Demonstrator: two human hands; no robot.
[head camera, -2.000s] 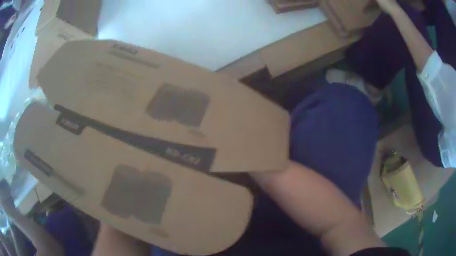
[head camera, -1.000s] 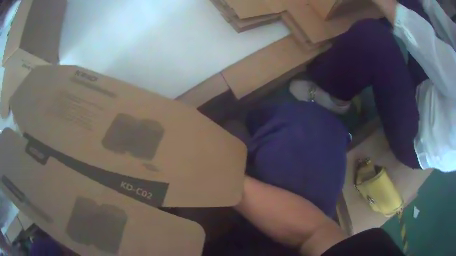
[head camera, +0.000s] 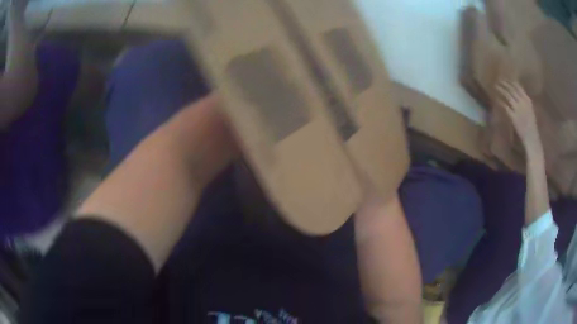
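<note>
A brown mailer box (head camera: 310, 168), blurred by motion, is tilted above my lap. Its two long rounded flaps show dark printed squares and a dark printed strip between them. My left hand (head camera: 221, 130) is at the box's left edge, with its fingers hidden behind the cardboard. My right hand (head camera: 378, 195) reaches up under the lower right end of the other flap and is mostly covered by it. The box is held up between both hands. The far end of the box is cut off by the top of the picture.
A white-covered table (head camera: 427, 47) with a brown board edge (head camera: 443, 120) lies ahead. At the right, a neighbour's hand (head camera: 515, 104) is over brown cardboard pieces (head camera: 550, 57). Another person's arm (head camera: 19, 69) is at the left. Part of a yellow bag (head camera: 433, 311) shows at the bottom.
The view has swung left. The box now appears further right and more upright, with its flaps pointing down. My left forearm has come into view; the neighbour's hand now shows over cardboard.
</note>
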